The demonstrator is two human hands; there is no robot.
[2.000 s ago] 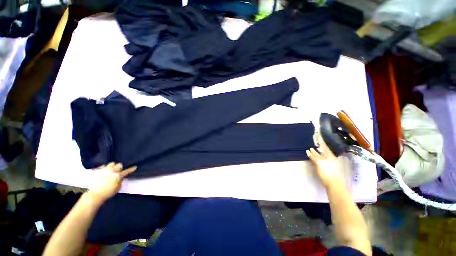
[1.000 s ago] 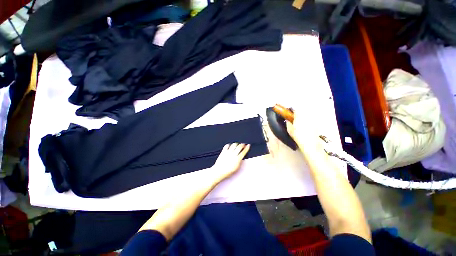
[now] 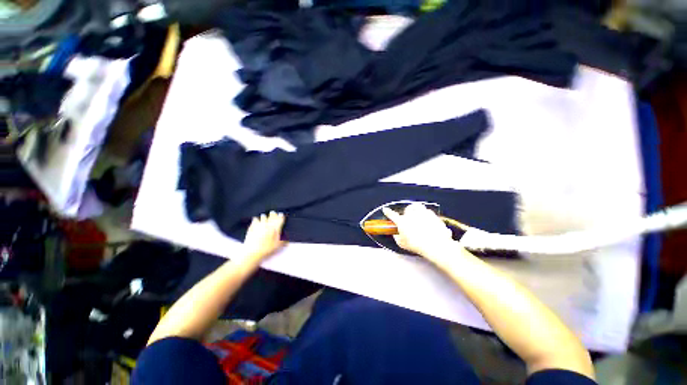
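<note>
A dark trouser piece (image 3: 324,169) lies spread on the pale pressing table (image 3: 580,173), one leg angled up to the right over the other. My right hand (image 3: 423,229) grips the orange-brown handle of the steam iron (image 3: 380,227), which rests on the lower leg near its seam, pointed end to the left. The hand covers part of the iron. My left hand (image 3: 265,231) lies on the near edge of the trousers, left of the iron, fingers a little apart. The image is slightly blurred.
The white iron hose (image 3: 557,241) runs right from the iron. A crumpled dark trouser pile (image 3: 324,68) lies along the table's far side. Pale cloth (image 3: 94,113) hangs at the left. Dark cloth (image 3: 218,282) lies below the near left edge.
My right hand has taken the iron from beyond the hem and moved it left onto the lower leg. My left hand has moved from near the hem toward the waist. The view has shifted.
</note>
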